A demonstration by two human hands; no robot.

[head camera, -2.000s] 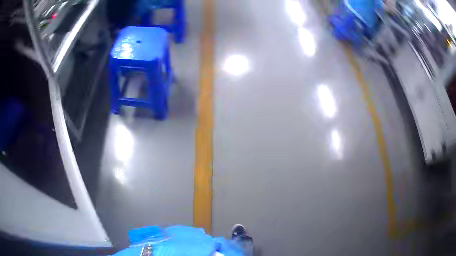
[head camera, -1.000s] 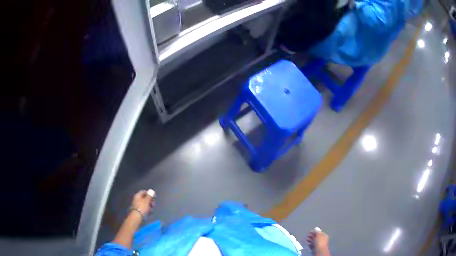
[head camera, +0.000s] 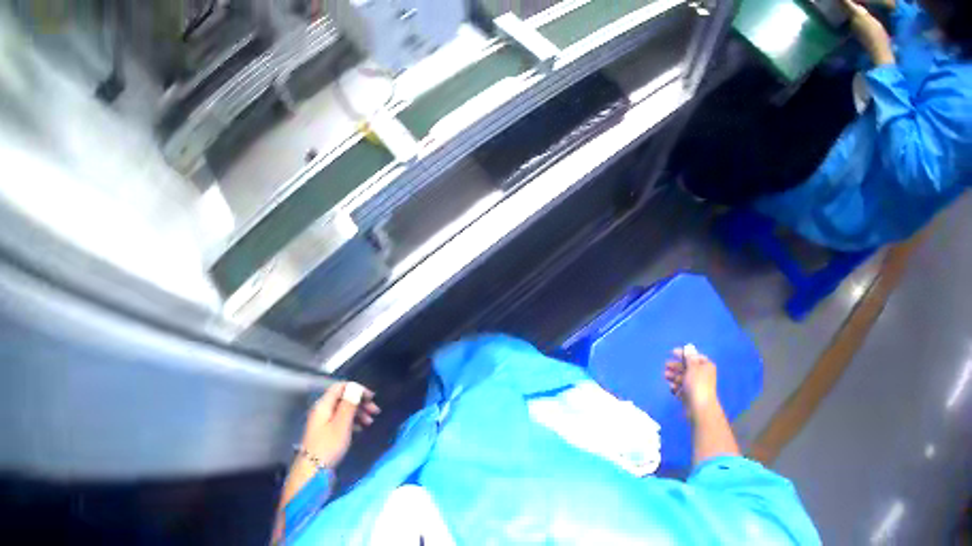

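Observation:
My left hand is at the lower left, beside the edge of a large pale panel, with a white finger cot on the thumb and a bracelet on the wrist. Its fingers are loosely bent and apart, and it holds nothing visible. My right hand is over the blue stool's square seat, with a white finger cot on one fingertip. Its fingers are loosely curled with small gaps, and no object shows in it. My blue smock is between the hands, with a white patch on it.
A line with a green belt and metal rails runs diagonally ahead. A dark tray lies behind the rail. A coworker in a blue smock sits at the upper right by a green bench. A yellow floor line runs at right.
The view has turned and moved nearer to the line and stool. My right hand is now over the stool seat instead of the floor. More of the line and coworker shows.

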